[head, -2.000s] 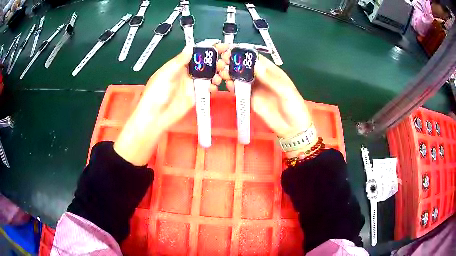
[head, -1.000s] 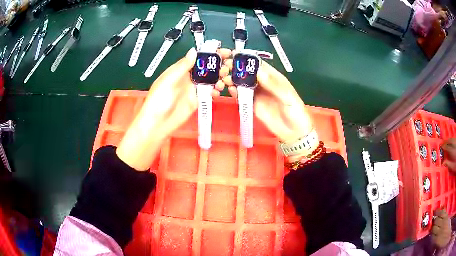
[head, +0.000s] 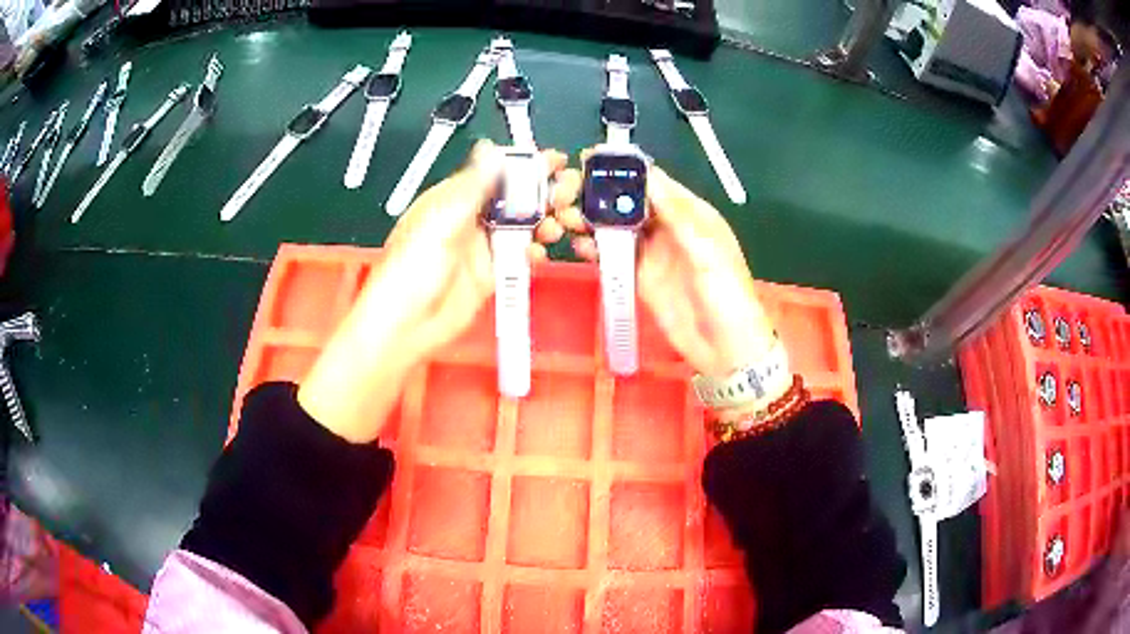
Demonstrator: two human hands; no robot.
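My left hand (head: pixel 436 254) holds one smartwatch (head: pixel 516 208) upright by its case, its pale strap hanging down over the tray. Its screen shows a bright white patch. My right hand (head: pixel 694 254) holds a second smartwatch (head: pixel 616 192) beside it, also by the case. That screen is dark with small white text and a round white icon. The fingertips of both hands meet between the two cases. The orange-red compartment tray (head: pixel 553 467) lies below my hands and its visible pockets are empty.
Several white-strapped smartwatches (head: pixel 454 112) lie across the far side of the dark green bench. At right are a smartwatch (head: pixel 924 489) face down, a paper slip (head: pixel 954 452), a neighbouring tray of watch cases (head: pixel 991 495) and a grey metal post (head: pixel 991 291).
Both screens have changed from a clock face with coloured curves: the left to a white patch, the right to text and an icon. Another person's hands have left the right tray.
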